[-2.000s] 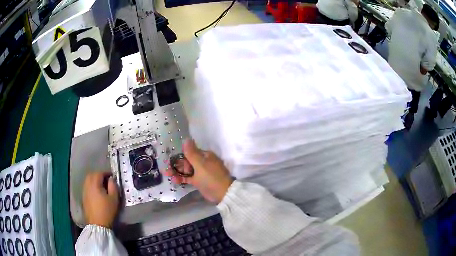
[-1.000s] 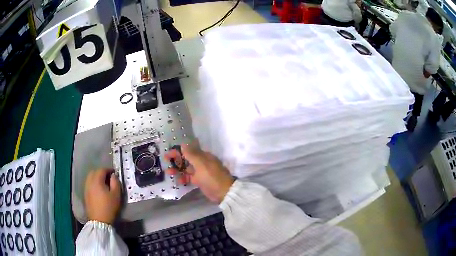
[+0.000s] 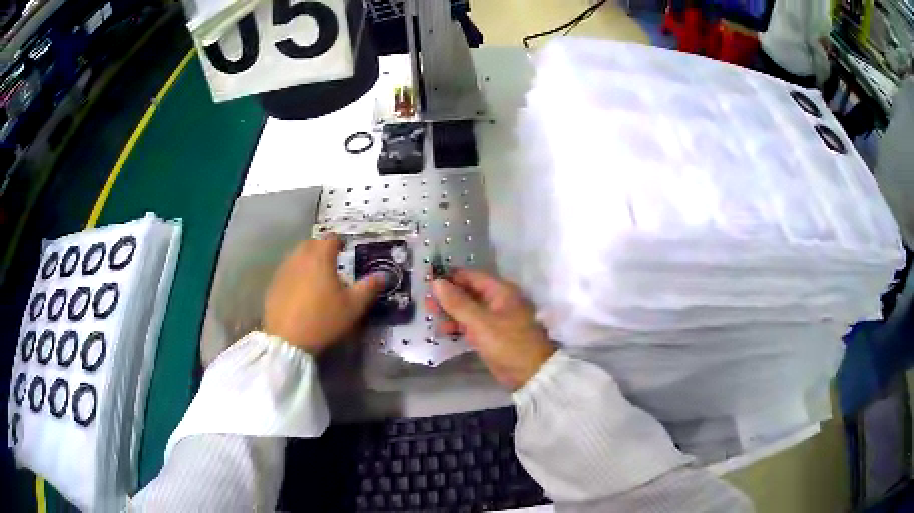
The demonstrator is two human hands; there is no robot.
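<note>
A ring part (image 3: 398, 275) lies in the round seat of the black marking fixture (image 3: 399, 307) on the perforated work plate (image 3: 453, 215). My left hand (image 3: 313, 299) is over the fixture's left side, thumb and fingers apart, the thumb tip at the ring's left edge. It holds nothing that I can see. My right hand (image 3: 491, 319) is just right of the fixture, fingertips pinched on a second dark ring (image 3: 439, 269), seen nearly edge-on and mostly hidden by the fingers.
A left tray stack (image 3: 140, 336) carries rows of dark rings. A tall white right stack (image 3: 692, 190) borders my right hand, with two rings at its far corner. Keyboard (image 3: 441, 461) in front; spare blocks (image 3: 401, 150) and loose ring (image 3: 358, 142) behind. Laser head (image 3: 276, 45) at upper left.
My left hand has moved from the grey slab rightward and forward to the fixture. My right hand still holds its ring beside the fixture. The view has shifted, showing more of the left stack.
</note>
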